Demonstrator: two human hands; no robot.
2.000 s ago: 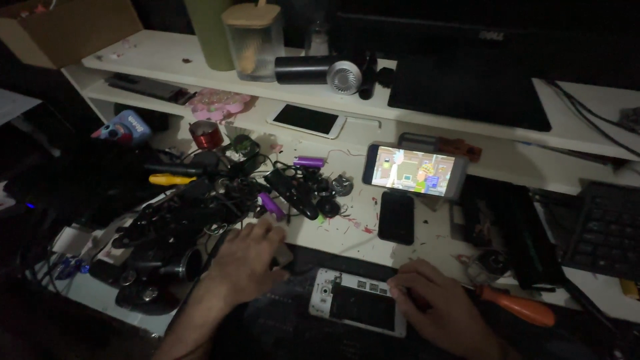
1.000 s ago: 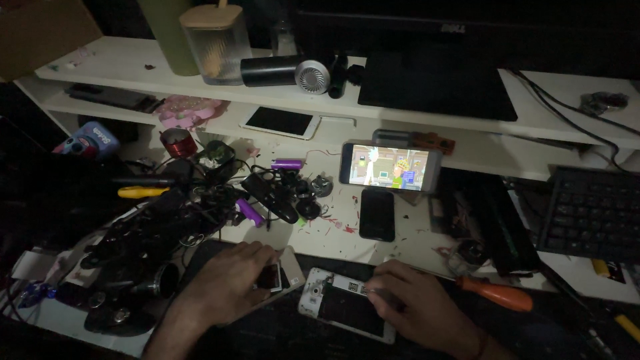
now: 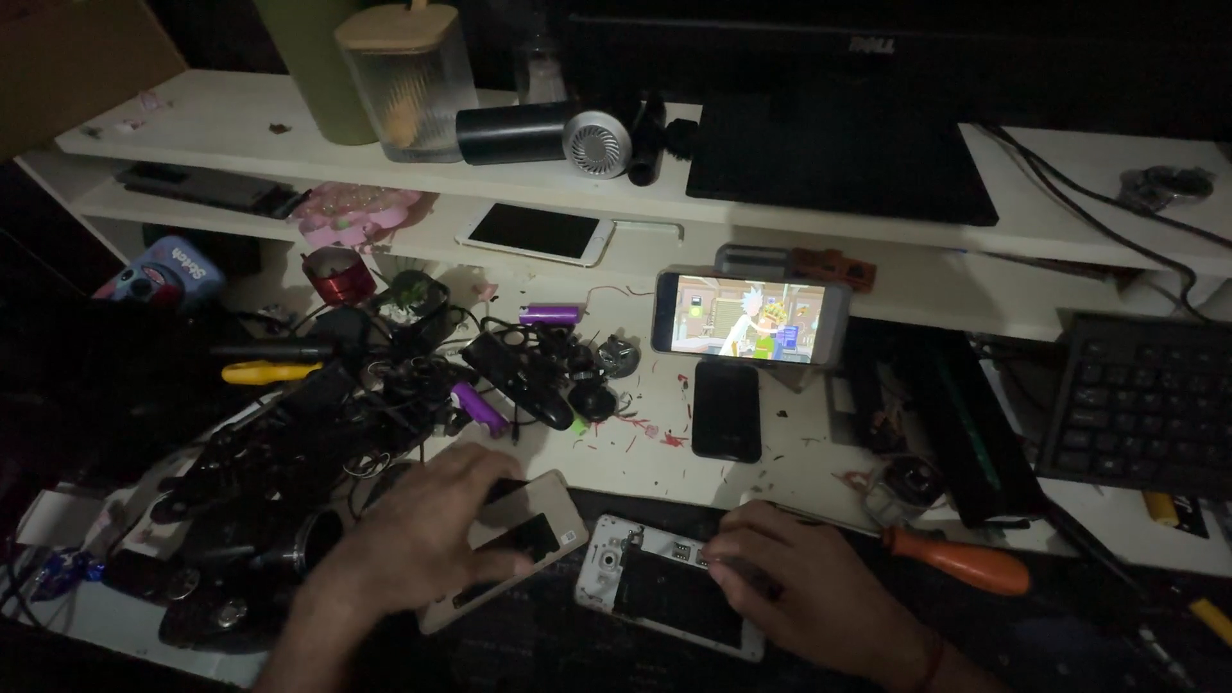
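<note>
An opened white smartphone body (image 3: 674,587) lies on the dark mat at the bottom centre, its inner parts showing. My right hand (image 3: 789,577) rests on its right edge, fingertips bent over the upper right part; whether they pinch something small is hidden. Left of that body, a gold-coloured phone part (image 3: 539,525) with a dark battery-like rectangle lies tilted. Over it is my left hand (image 3: 433,529), thumb and fingers spread around its left side; the grip is unclear. An orange-handled screwdriver (image 3: 958,561) lies right of my right hand. A black phone (image 3: 727,412) lies behind.
A propped phone with a lit screen (image 3: 749,320) stands behind. Tangled black cables and devices (image 3: 385,385), purple battery cells (image 3: 479,409) and a camera (image 3: 226,577) crowd the left. A keyboard (image 3: 1145,404) is at right. The shelf (image 3: 654,217) holds a white phone (image 3: 535,232).
Two seconds ago my left hand was by a small dark object at the mat's edge; the gold-coloured part came into view beneath it a second ago. My right hand has stayed at the white phone body.
</note>
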